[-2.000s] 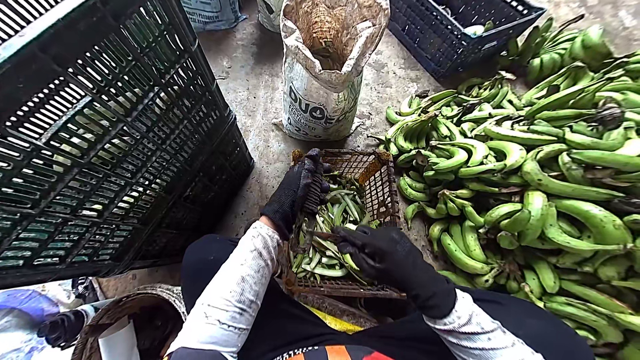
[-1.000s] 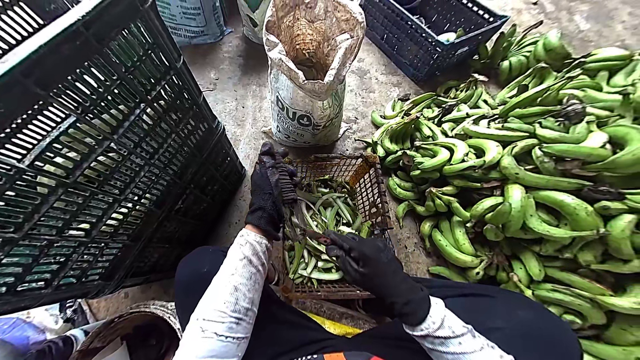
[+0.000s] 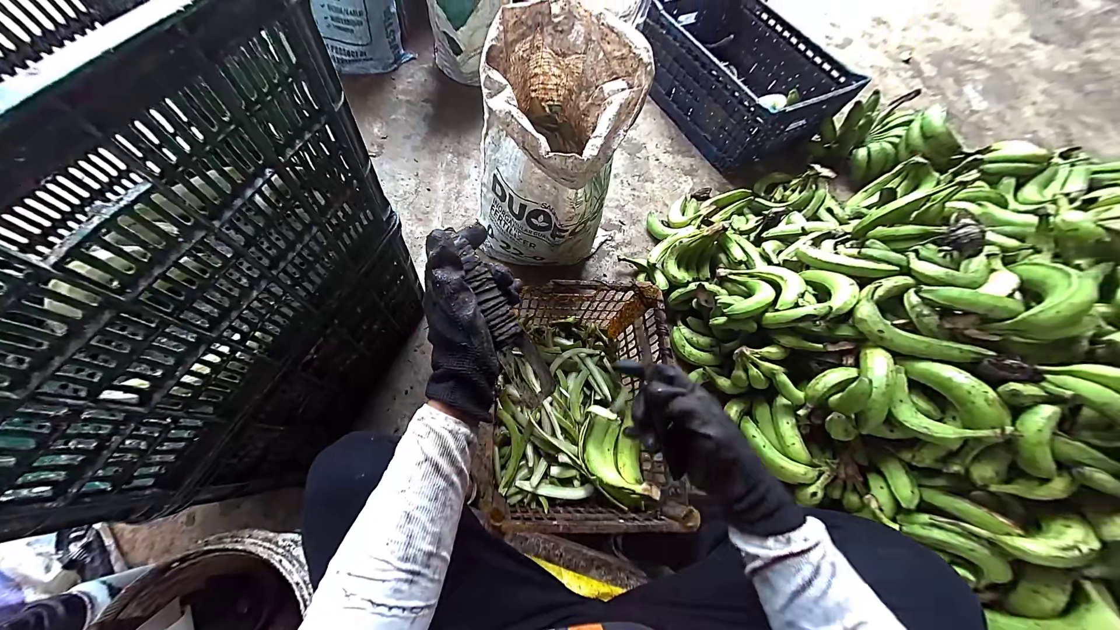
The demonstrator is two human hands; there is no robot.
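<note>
My left hand [image 3: 459, 324], in a black glove, is closed around the dark ribbed handle [image 3: 492, 297] of what looks like a knife. Its dull blade [image 3: 535, 367] points down over a brown plastic crate [image 3: 661, 328]. Thin green peel-like strips [image 3: 547, 429] fill much of the crate. A small cluster of green bananas or plantains [image 3: 608, 451] lies on them at the crate's right side. Just right of that cluster is my right hand [image 3: 700, 437], also black-gloved, with one finger stretched toward the left and nothing visible in its grasp.
A heap of green bananas or plantains [image 3: 927, 350] spreads along the right. Tall dark slatted crates [image 3: 192, 262] rise at the left. Beyond the brown crate stands an open woven sack [image 3: 542, 197], with a dark blue crate [image 3: 744, 114] behind it. A round container [image 3: 262, 560] sits lower left.
My right hand has moved to the right, away from my left hand. The small green cluster now shows on the strips in the crate. My left hand keeps hold of the ribbed handle.
</note>
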